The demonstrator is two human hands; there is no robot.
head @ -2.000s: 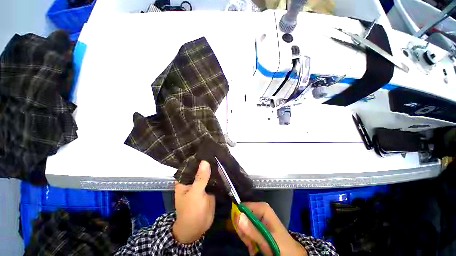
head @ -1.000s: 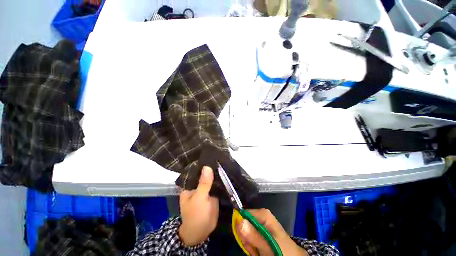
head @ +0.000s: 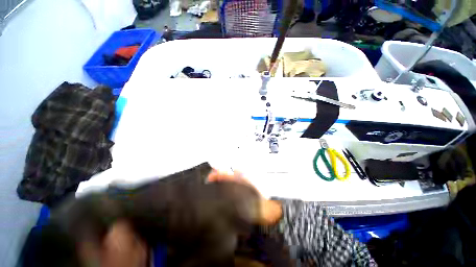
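The dark plaid fabric panel [head: 182, 214] is blurred and held over the table's front edge at the lower left. My left hand [head: 122, 245] is at the bottom left on the fabric, blurred and partly hidden by it. My right hand [head: 248, 195] grips the fabric's right end, with its fingers at the upper edge. The scissors [head: 331, 162], with green and yellow handle loops, lie on the table right of the needle area [head: 273, 143], out of my hands.
The white sewing machine head [head: 344, 112] has a dark band and a long pale tool on top. A slim black tool [head: 355, 164] and black flat case [head: 391, 170] lie right of the scissors. More plaid cloth [head: 68, 141] is piled at the left edge. A blue crate [head: 120, 55] stands behind.
The scissors have left my right hand and lie on the table. The plaid panel has moved toward me and to the left, with both hands on it. The view has shifted to show more behind the table.
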